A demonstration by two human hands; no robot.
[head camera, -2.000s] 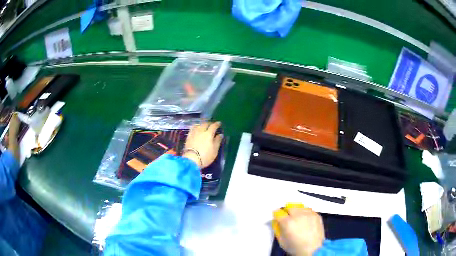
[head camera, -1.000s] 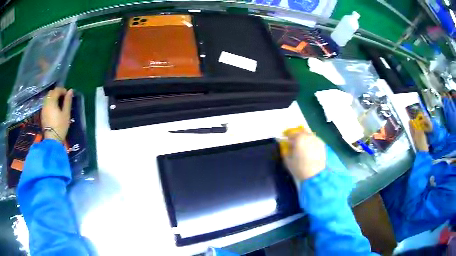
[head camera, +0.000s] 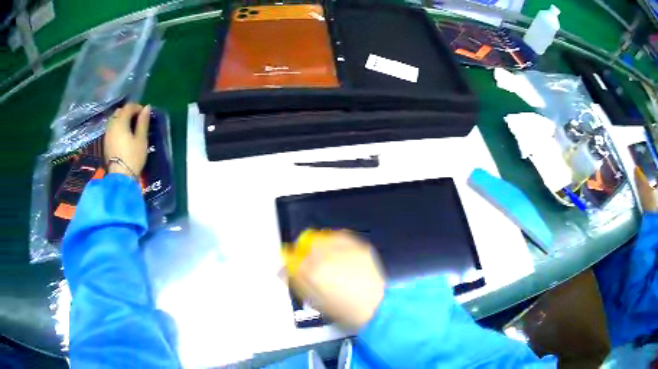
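The tablet (head camera: 404, 223) lies flat, glossy black screen up, on the white sheet (head camera: 238, 187). My right hand (head camera: 339, 277), blurred, with yellow finger cots, is over the tablet's left part; whether it holds a cloth cannot be seen. My left hand (head camera: 127, 144) rests on a printed screen film (head camera: 79, 184) in clear plastic at the left, fingertips down at its upper edge, with a gap between thumb and fingers.
Behind the tablet lie a thin dark blade (head camera: 339, 163) and stacked black foam trays (head camera: 404, 108) holding an orange-backed tablet (head camera: 278, 54). A blue scraper (head camera: 509, 205) lies right. Clear bags (head camera: 104, 68) lie back left. White bottle (head camera: 542, 30) stands back right. Another person's hand (head camera: 644, 189) shows far right.
My right hand has moved from the tablet's right edge to its left part, uncovering the blue scraper. My left hand stays on the printed film. The view has swung right overall.
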